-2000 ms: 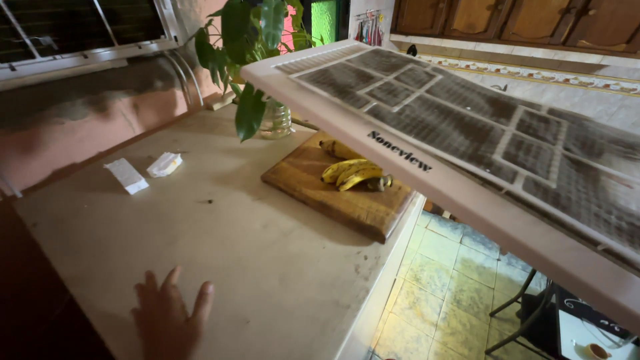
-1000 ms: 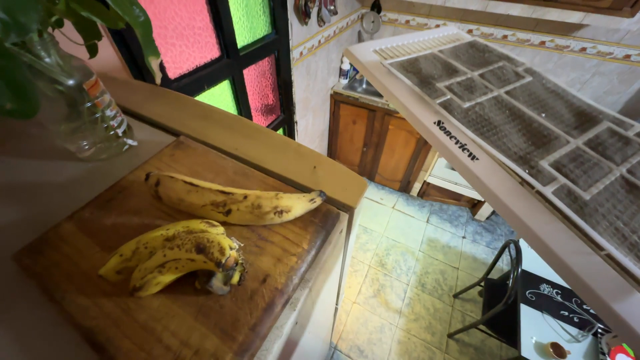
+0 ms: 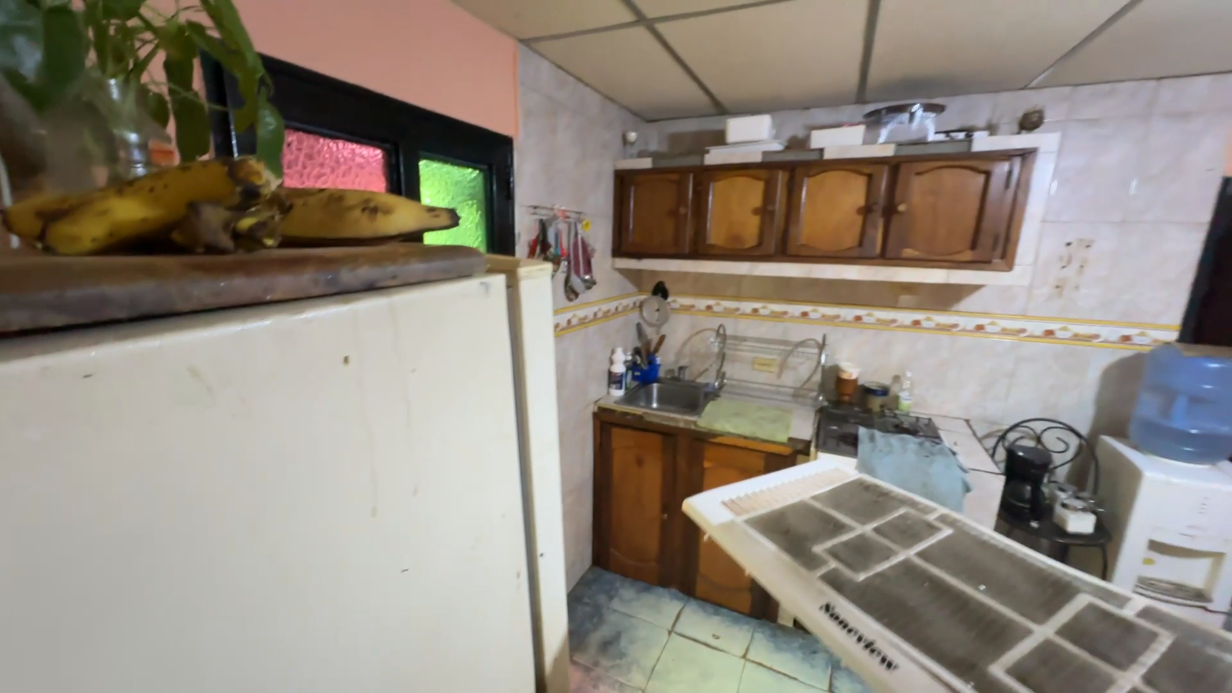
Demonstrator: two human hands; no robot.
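A white air conditioner front panel with dusty mesh filters (image 3: 962, 577) juts in from the lower right, tilted, its far end in front of the lower cabinets. Whatever supports its near end is out of frame. Neither of my hands shows now. At the left, ripe spotted bananas (image 3: 144, 207) and a longer plantain or banana (image 3: 361, 214) lie on a thick wooden board (image 3: 241, 279). The board rests on top of a tall white refrigerator-like appliance (image 3: 260, 481). Behind the fruit stands a leafy plant (image 3: 183, 67), partly blurred.
A steel sink (image 3: 669, 397) and a stove with a blue cloth (image 3: 912, 467) line the far wall below wooden wall cabinets (image 3: 818, 212). To the right stand a metal chair holding a coffee maker (image 3: 1028, 481) and a water dispenser (image 3: 1165, 520). Tiled floor (image 3: 712, 635) shows between.
The view has dropped and turned strongly toward the kitchen. A hand seen low over the white top two seconds ago is out of view. The panel now sits lower in view, beside the appliance.
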